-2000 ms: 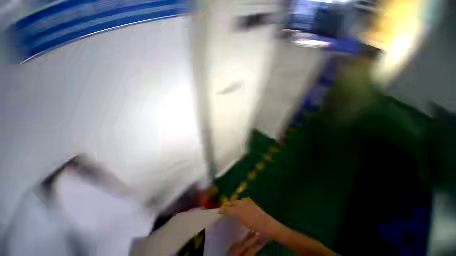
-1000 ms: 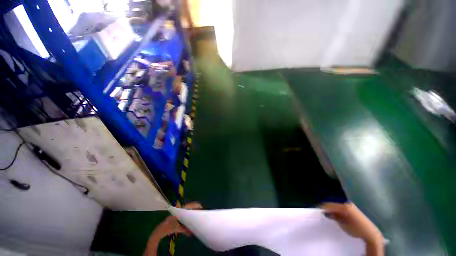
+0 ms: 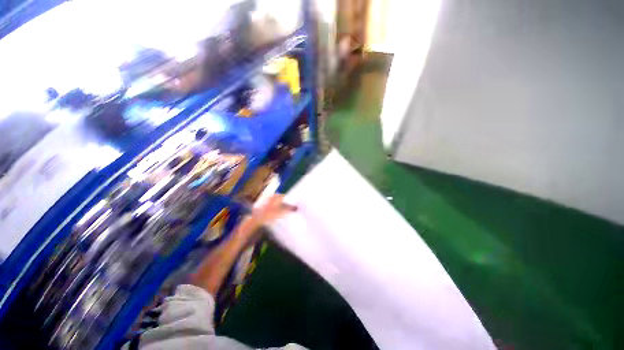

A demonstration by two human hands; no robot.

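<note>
A long white sheet [image 3: 373, 256] stretches from the middle of the view down to the bottom edge and curves along its length. My left hand [image 3: 272, 210] holds its left edge near the far end, with the forearm and a light sleeve coming up from the lower left. My right hand is not in view. The near end of the sheet is cut off by the bottom edge.
A blue shelf rack [image 3: 147, 154] fills the left side, loaded with many small blurred items. Black-and-yellow tape runs on the green floor [image 3: 438, 198] beside it. A large pale grey panel or wall [image 3: 520, 96] stands at the upper right.
The view has turned and the rack is now closer and larger. The sheet has swung from lying across the bottom to pointing forward. My right hand has left the picture; the green bench is gone from view.
</note>
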